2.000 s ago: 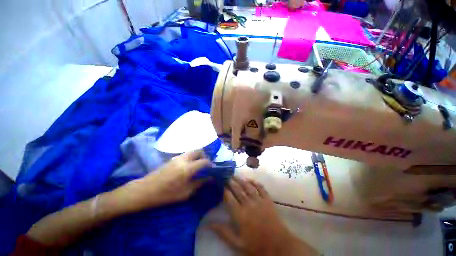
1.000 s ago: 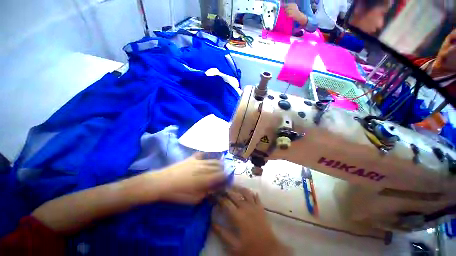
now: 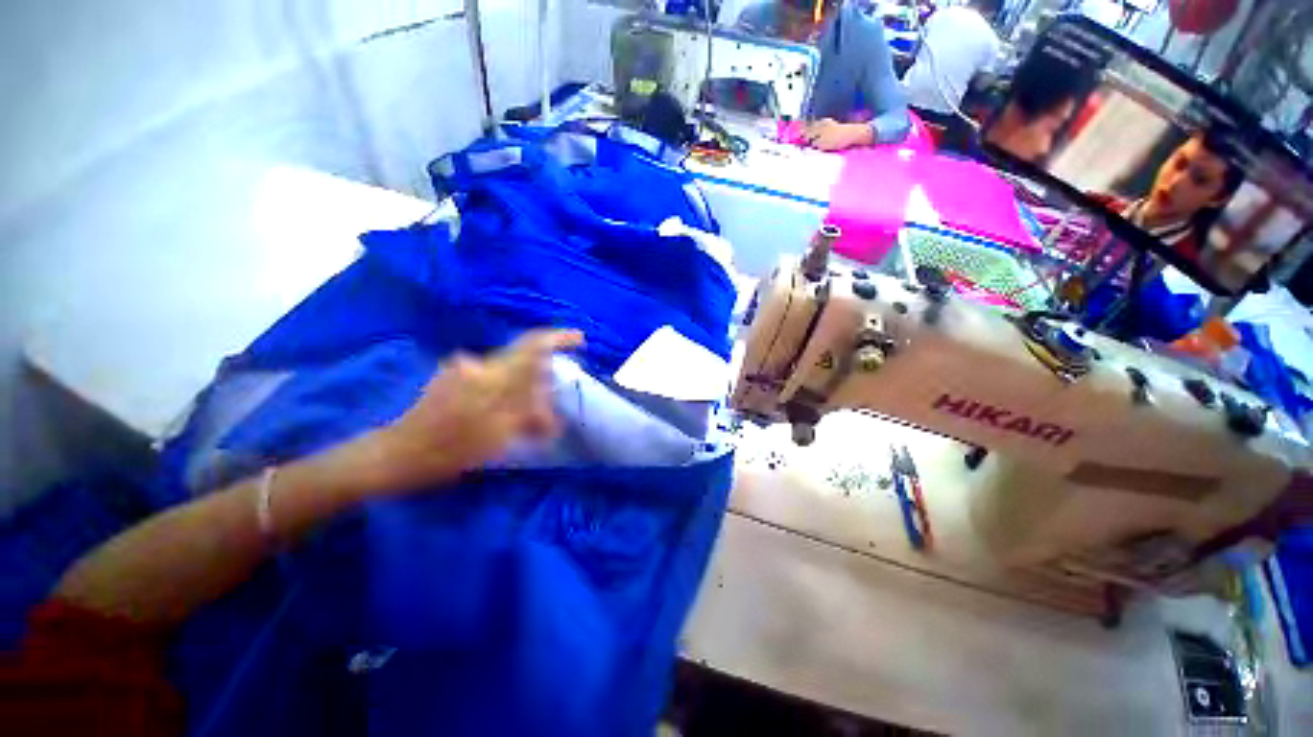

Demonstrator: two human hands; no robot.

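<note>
The blue garment (image 3: pixel 576 554) lies in a large heap left of the cream HIKARI sewing machine (image 3: pixel 922 382), its edge reaching under the needle end. A pale inner part (image 3: pixel 619 421) and a white flat piece (image 3: pixel 674 366) show beside the needle area. My left hand (image 3: pixel 483 400) is blurred over the garment, left of the pale part, with fingers apart and nothing visible in it. The needle and presser foot are too small to make out. My right hand is not in view.
Orange-red and blue snips (image 3: pixel 910 497) lie on the machine bed near dark scraps. A screen (image 3: pixel 1138 151) hangs above the machine. Behind are pink fabric (image 3: pixel 936 195), a green-white basket (image 3: pixel 968 267) and another worker (image 3: pixel 857 72) at a machine.
My left hand has moved left and up from the needle area, its fingers now spread. My right hand has left the picture. The blue cloth now covers the front beside the needle. The view has shifted.
</note>
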